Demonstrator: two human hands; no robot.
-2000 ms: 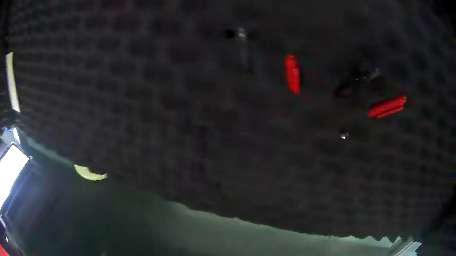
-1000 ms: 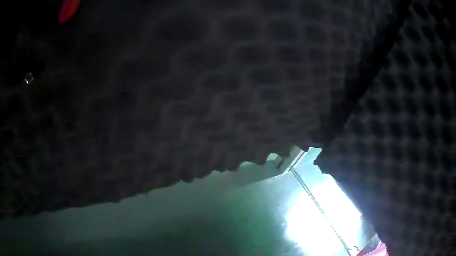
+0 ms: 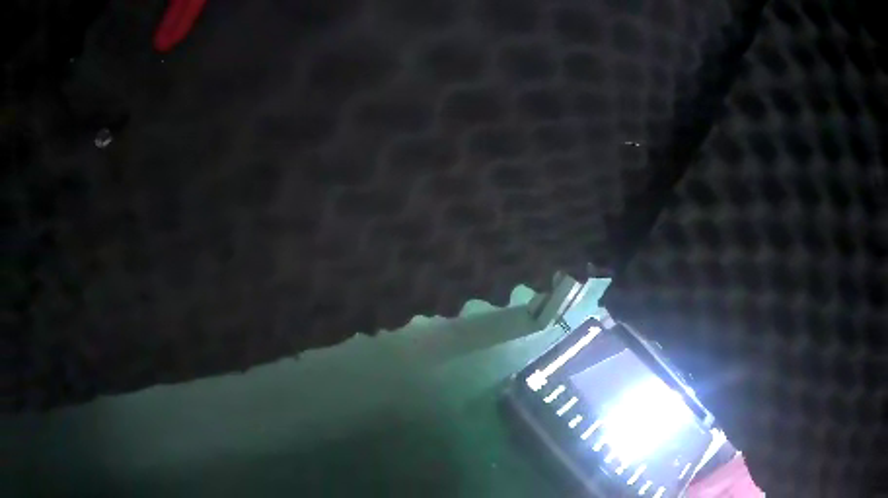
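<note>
A black-framed display unit point(image 3: 623, 413) lies tilted at the lower right, over the green mat. Its screen shows a row of short pale bars and a long pale strip along its edges, with strong white glare over the middle. A pink patch point(image 3: 728, 479) at its lower right corner, cut off by the bottom edge, may be part of my right hand; it is too bright and small to tell its grip. My left hand is not in view.
Black egg-crate foam point(image 3: 389, 185) fills the top and right side. A red piece point(image 3: 180, 21) and a small glint point(image 3: 103, 138) show at upper left. The glossy green mat point(image 3: 292, 418) runs below. A pale bracket-like piece point(image 3: 570, 299) stands at the foam corner.
The view has swung to the right, bringing in the mat's right corner. The dark-framed display unit now shows where a second ago there was bare glare and a thin dark line.
</note>
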